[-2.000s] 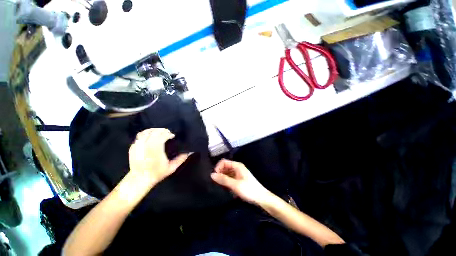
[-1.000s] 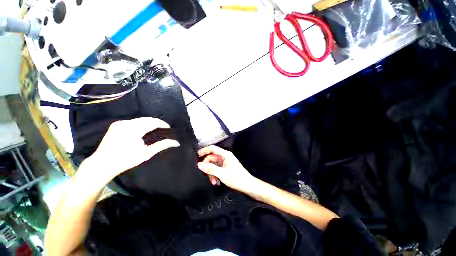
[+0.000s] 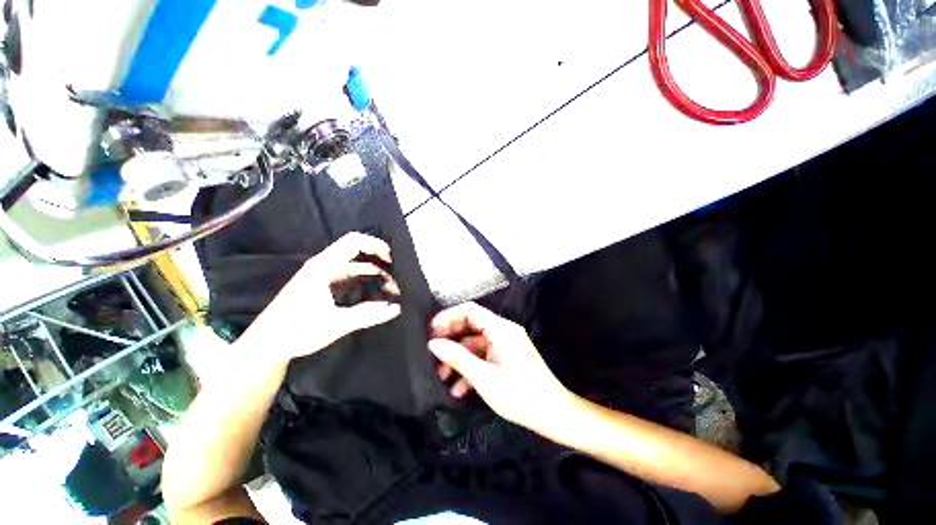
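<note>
A black garment piece [image 3: 385, 354] lies flat from the needle area down toward my lap. Its upper end is under the presser foot [image 3: 347, 164] of the white sewing machine [image 3: 77, 97]. My left hand [image 3: 334, 292] rests on the cloth, with thumb and bent fingers apart. My right hand [image 3: 498, 359] is at the cloth's right edge, fingers curled and thumb close to them, pinching the edge; the fingertips are partly hidden. A narrow dark tape [image 3: 457, 215] runs from beside the presser foot down to the table's front edge.
Red-handled scissors [image 3: 765, 72] lie on the white table [image 3: 575, 154] at upper right, cut off by the frame. A plastic-wrapped packet [image 3: 898, 41] is at the right corner. More black cloth [image 3: 801, 297] is heaped at right. A metal rack [image 3: 82, 349] stands beyond the table at left.
The view has moved closer to the needle, and the scissors have shifted up and right in it. The cloth lies flatter. The narrow tape now shows clearly. Both hands remain at the cloth.
</note>
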